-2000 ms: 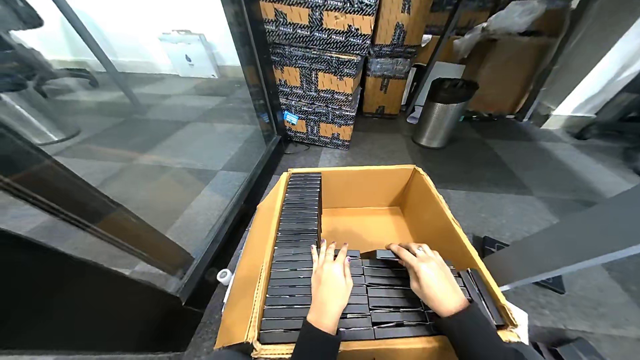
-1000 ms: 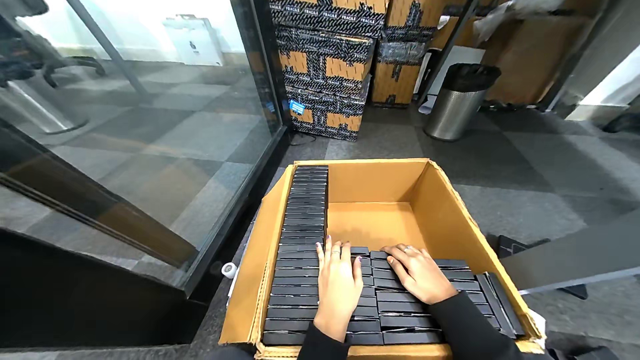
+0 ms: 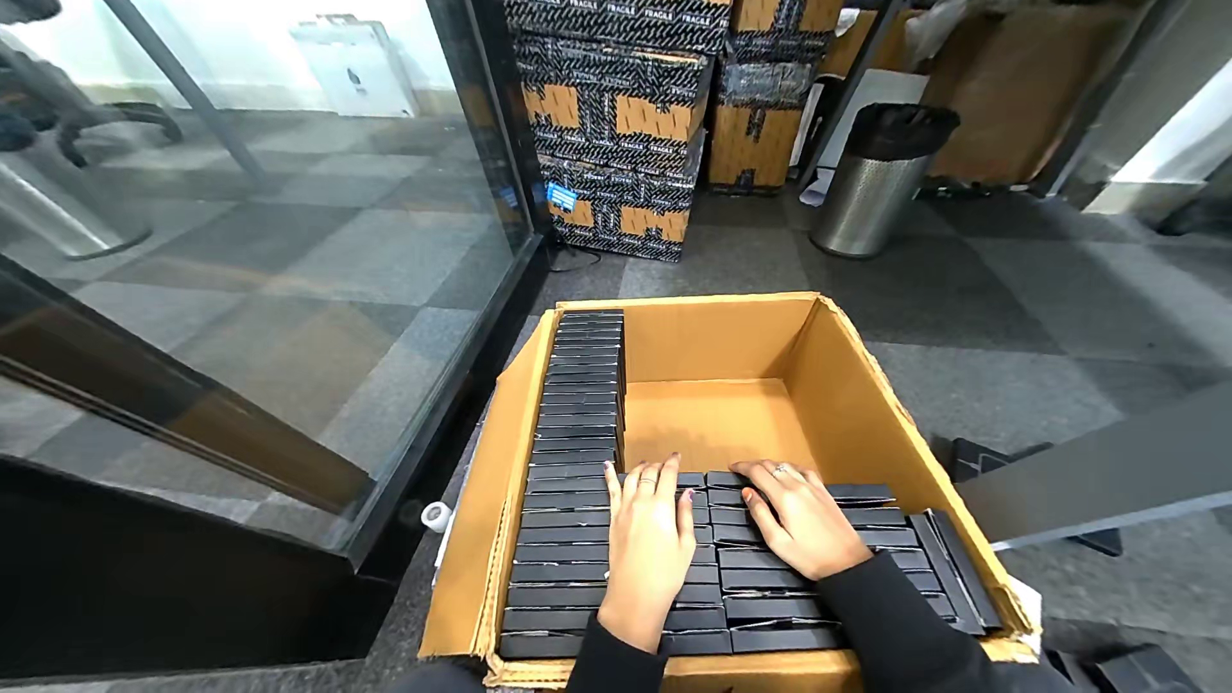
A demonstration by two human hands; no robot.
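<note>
An open cardboard box (image 3: 866,385) holds rows of flat black boxes (image 3: 577,414) packed on edge. One long row runs up its left wall, with shorter rows beside it in the near part and a few black boxes (image 3: 953,568) turned lengthwise at the near right. My left hand (image 3: 650,544) rests flat on the middle rows, fingers slightly spread. Over the row to its right lies my right hand (image 3: 799,515), its fingertips at that row's far end. Whether either hand grips a box cannot be told. The far right part of the carton shows its bare bottom.
A glass partition with a black frame (image 3: 452,385) stands close on the left. Taped cartons (image 3: 616,115) are stacked beyond the box, beside a metal trash bin (image 3: 871,192). A grey beam (image 3: 1107,472) slants in at the right. A white roll (image 3: 436,517) lies by the carton's left side.
My right hand has moved slightly left along the far end of the rows since two seconds ago. My left hand stays on the middle rows.
</note>
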